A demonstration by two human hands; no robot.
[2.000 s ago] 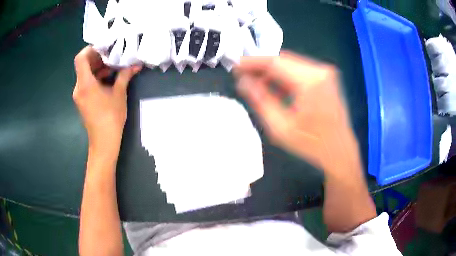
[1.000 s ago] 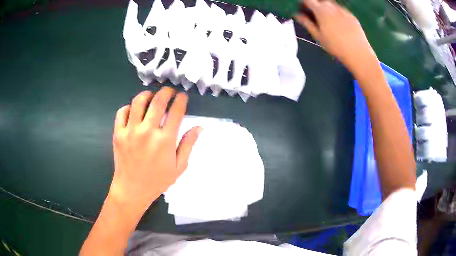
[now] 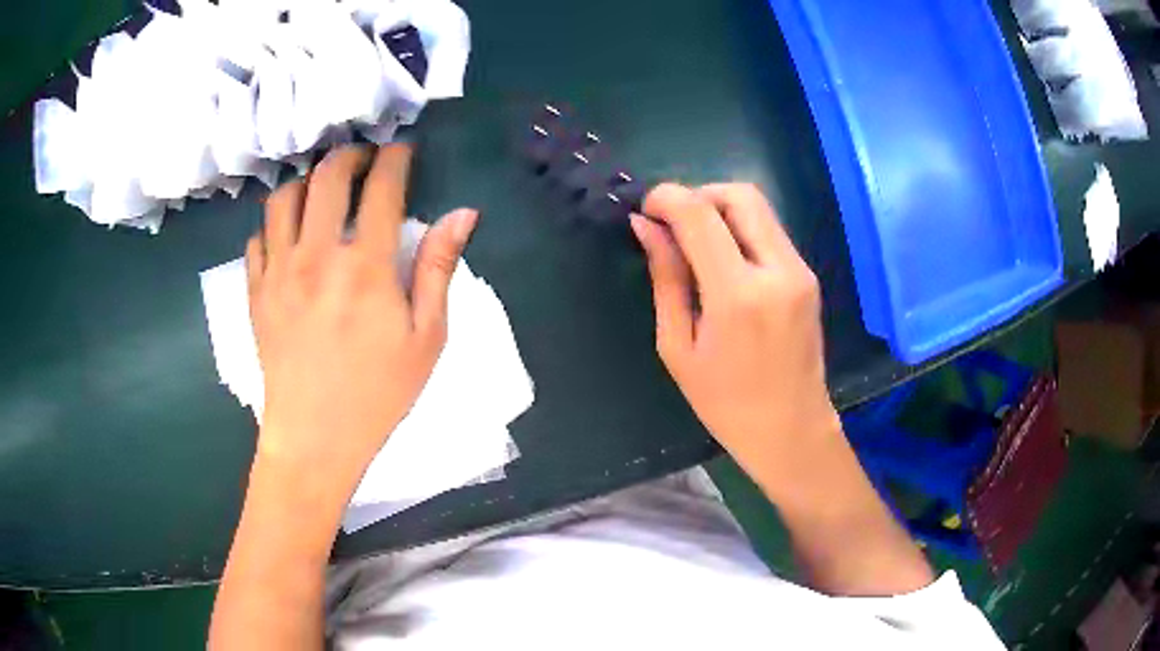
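A small cluster of black power adapters [image 3: 579, 159] stands pins up on the dark green table. My right hand [image 3: 738, 280] is at its near right end, with thumb and fingertips closed on an adapter there. My left hand [image 3: 344, 254] lies over the stack of white sheets [image 3: 445, 407], palm down, fingers apart, holding nothing. A row of wrapped adapters [image 3: 242, 102] stands beyond my left fingertips, with dark pieces and pins showing in some openings.
A long blue plastic bin [image 3: 948, 165] lies to the right. Beyond it are other white packets [image 3: 1081, 70] and a loose white scrap [image 3: 1102, 216]. Below the table's curved edge are a blue-framed stool with a dark red part [image 3: 1018, 471] and a cardboard box [image 3: 1104, 382].
My right hand has come back from the far side to the black cluster, which now shows. My left hand stays over the sheets. The view has shifted, moving the row left.
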